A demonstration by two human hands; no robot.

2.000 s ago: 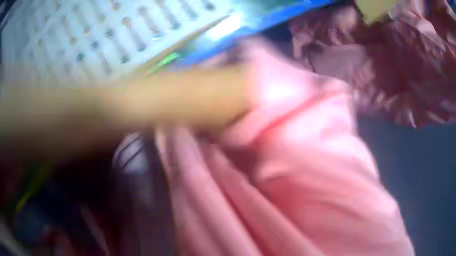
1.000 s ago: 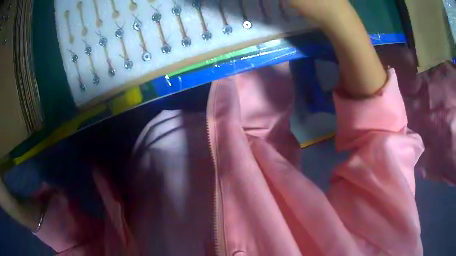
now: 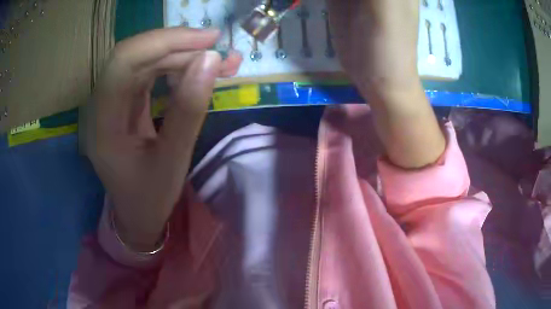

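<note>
My left hand [image 3: 145, 108] is raised in front of the board's left part, thumb and fingertips close together. A small bluish glint shows by the fingertips; I cannot tell whether it is a held piece or one on the board. My right hand [image 3: 383, 54] is over the board, its fingers cut off by the top edge. The shiny coppery head of a pliers-like tool [image 3: 261, 24] points left from it, with a bit of red handle. The white foam board [image 3: 389, 77] bears rows of thin dark stems with round sparkling ends [image 3: 305, 33].
A green mat [image 3: 498, 54] lies under the board, with yellow tape [image 3: 238, 96] and blue tape [image 3: 471, 99] along the front edge. Stacked brown cardboard sheets [image 3: 48, 60] stand left; another [image 3: 544, 90] is at right. Another person's pink sleeve [image 3: 544, 199] shows at the right edge.
My left hand has come up from the lower left corner to the board. The tool head has come into view. The view has shifted, so the board now appears farther right and higher.
</note>
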